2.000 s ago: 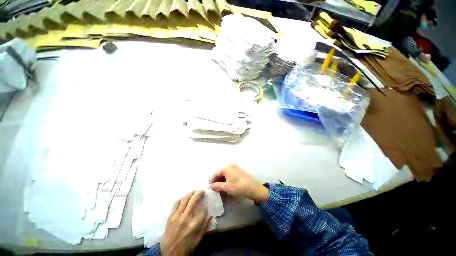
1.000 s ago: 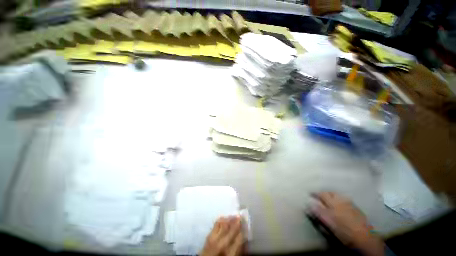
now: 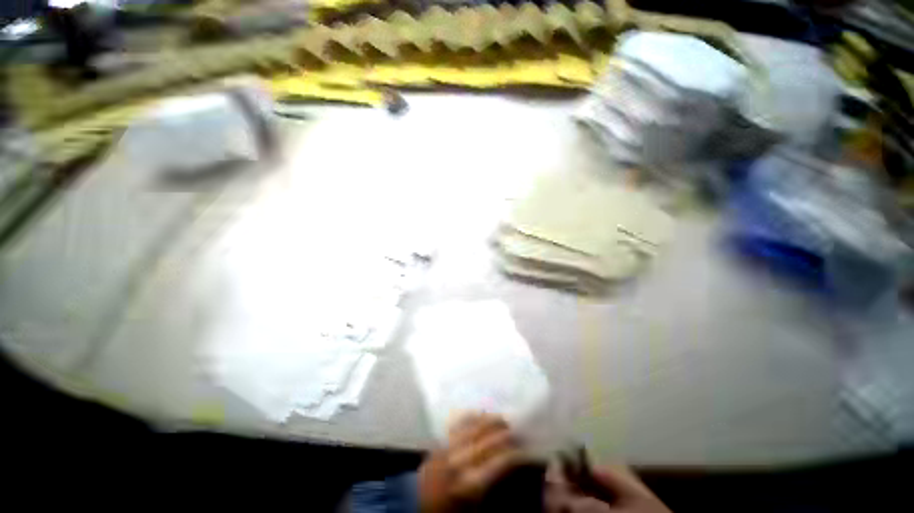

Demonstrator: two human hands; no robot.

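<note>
The view is blurred. A white panel [image 3: 479, 363] with rounded corners lies in front of me, its near end reaching the table's front edge. My left hand [image 3: 471, 459] grips this near end, fingers on top. My right hand [image 3: 611, 489], cut off by the bottom edge, is just right of it and holds small dark thread snips [image 3: 576, 469], pointed end up. Whether the blades touch the panel cannot be told. A fanned stack of white panels [image 3: 291, 351] lies to the left.
A cream panel pile [image 3: 581, 225] lies beyond the white panel. A tall white stack [image 3: 666, 100] stands behind it. A blue tray [image 3: 777, 255] under clear plastic is at right. A white bundle [image 3: 195, 135] is far left. Yellow pieces [image 3: 451, 75] line the far edge.
The view has swung left. My right hand has come from the table at right to beside my left hand, with the dark snips. The white panel is now tilted, its near end at the table edge.
</note>
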